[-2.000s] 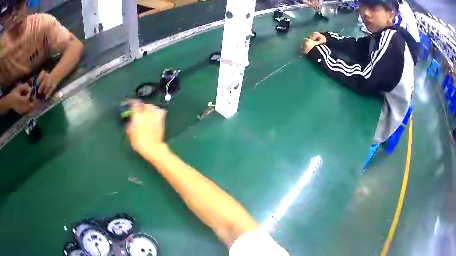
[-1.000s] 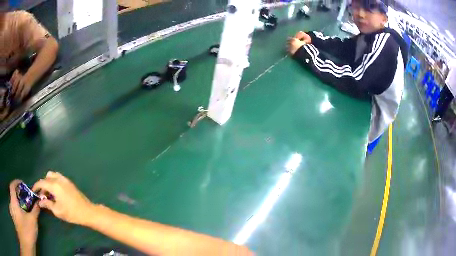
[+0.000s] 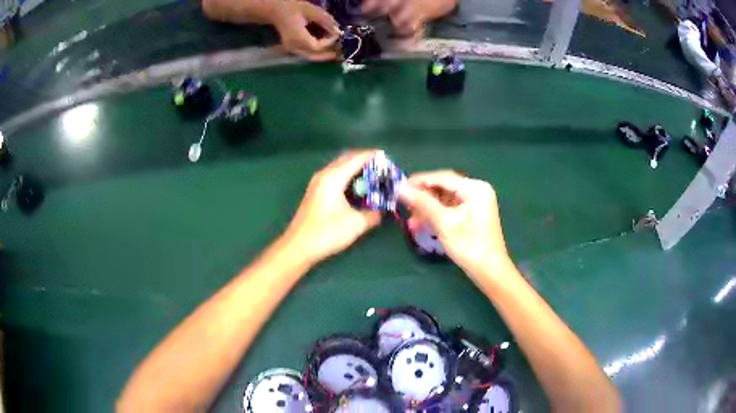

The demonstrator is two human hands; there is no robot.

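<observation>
My left hand (image 3: pixel 331 206) holds a black housing with a blue-white circuit board (image 3: pixel 381 184) at its open end, turned toward me, and a green spot beside the board. My right hand (image 3: pixel 460 214) is at the board's right edge, its fingertips pinched; the small part between them is too blurred to name. A base cover (image 3: pixel 428 239), pale with a black rim, sits partly hidden under my right hand, with a thin red wire near it. A heap of pale base covers (image 3: pixel 419 369) with black rims and red wires lies nearest me.
Black housings with boards lie beyond my hands, at left (image 3: pixel 240 113) and centre (image 3: pixel 446 74). One has a whitish cable. Housing-and-cover pairs (image 3: pixel 643 137) lie at far right by a pale metal post (image 3: pixel 696 193). Another person's hands (image 3: pixel 311 31) work behind the metal rail (image 3: pixel 500 53).
The view has swung left. Both my hands and the housing now show near the centre, instead of the lower left. The cover heap is in fuller view, and a base cover shows under my right hand.
</observation>
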